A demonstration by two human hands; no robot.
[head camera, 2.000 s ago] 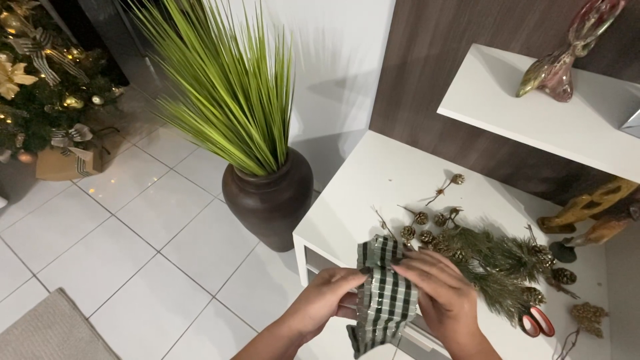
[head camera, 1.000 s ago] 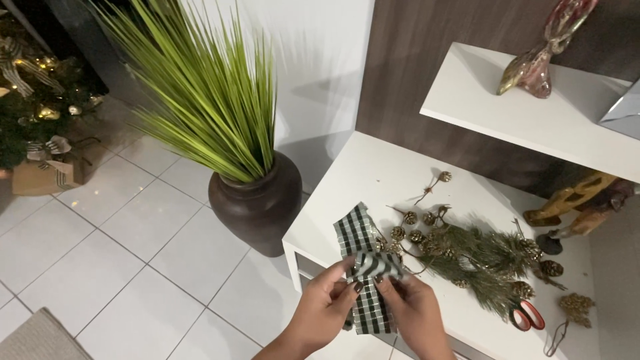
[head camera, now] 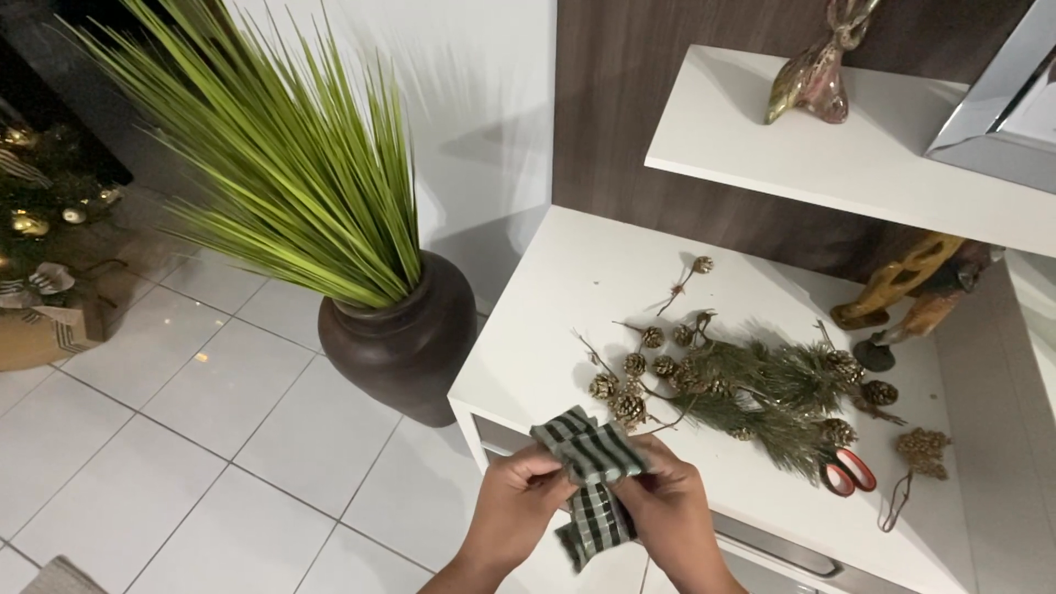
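A dark green and pale checked ribbon [head camera: 606,454], folded over itself, is held up in front of the white cabinet's edge. My left hand [head camera: 516,503] pinches its left side between thumb and fingers. On the right side of the same folds my right hand [head camera: 672,503] grips it, the thumb in front. A lower length of ribbon hangs between the hands. Behind them on the cabinet top lie green pine sprigs [head camera: 767,379] with gold pine cones [head camera: 629,406]. Scissors [head camera: 847,473] with red and black handles lie at the right of the sprigs, their blades hidden under the needles.
A brown vase [head camera: 396,346] with tall green grass stands left of the white cabinet [head camera: 528,330]. A shelf [head camera: 742,157] above carries a glass ornament [head camera: 813,87] and a silver frame [head camera: 998,124]. Animal-like figure legs [head camera: 907,289] stand below. A decorated Christmas tree [head camera: 41,206] is far left.
The ribbon, with one long strip standing out above the hands a second ago, is now gathered into shorter folds between them. Both hands still hold it.
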